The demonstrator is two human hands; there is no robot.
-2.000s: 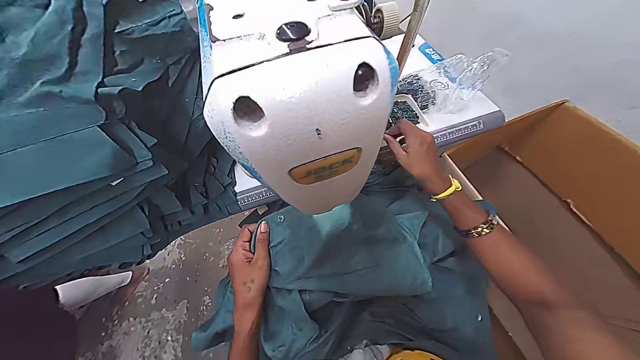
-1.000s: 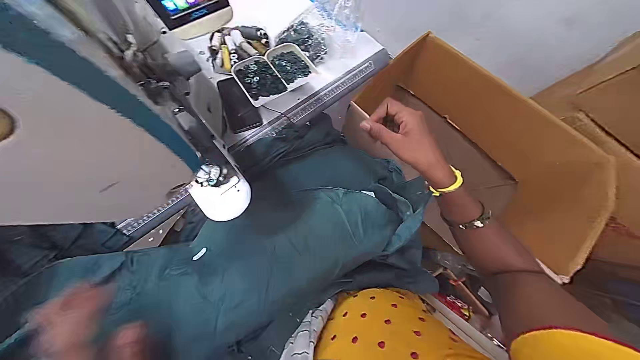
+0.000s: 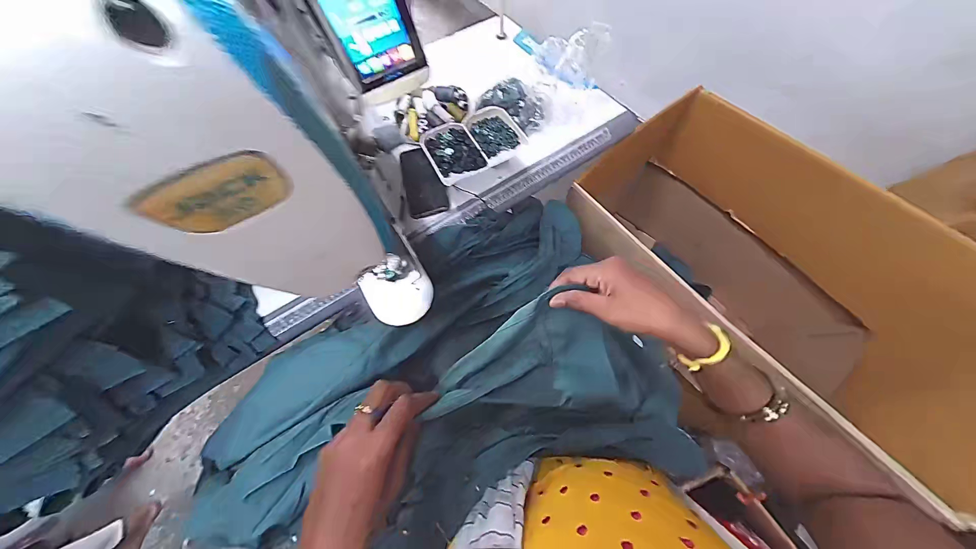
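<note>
A dark teal garment (image 3: 534, 366) lies bunched across my lap and below the white sewing machine head (image 3: 191, 152). My left hand (image 3: 374, 435), with a ring on one finger, pinches a folded edge of the cloth near the middle. Up and to the right, my right hand (image 3: 610, 297) grips the same edge between thumb and fingers, so the cloth runs between the two hands. The machine's round white lower arm end (image 3: 396, 293) is to the left of my right hand, above the garment. Part of the cloth is hidden in folds.
Two white trays of small dark buttons (image 3: 473, 141), a phone (image 3: 423, 183), thread spools (image 3: 431, 110) and a lit screen (image 3: 370, 34) are on the table. An open cardboard box (image 3: 785, 145) stands at right. Stacked teal fabric pieces (image 3: 84, 366) fill the left side.
My right hand, raised near the box's edge a second ago, has come down onto the cloth and holds its edge. My left hand, blurred at the lower left before, now pinches the cloth.
</note>
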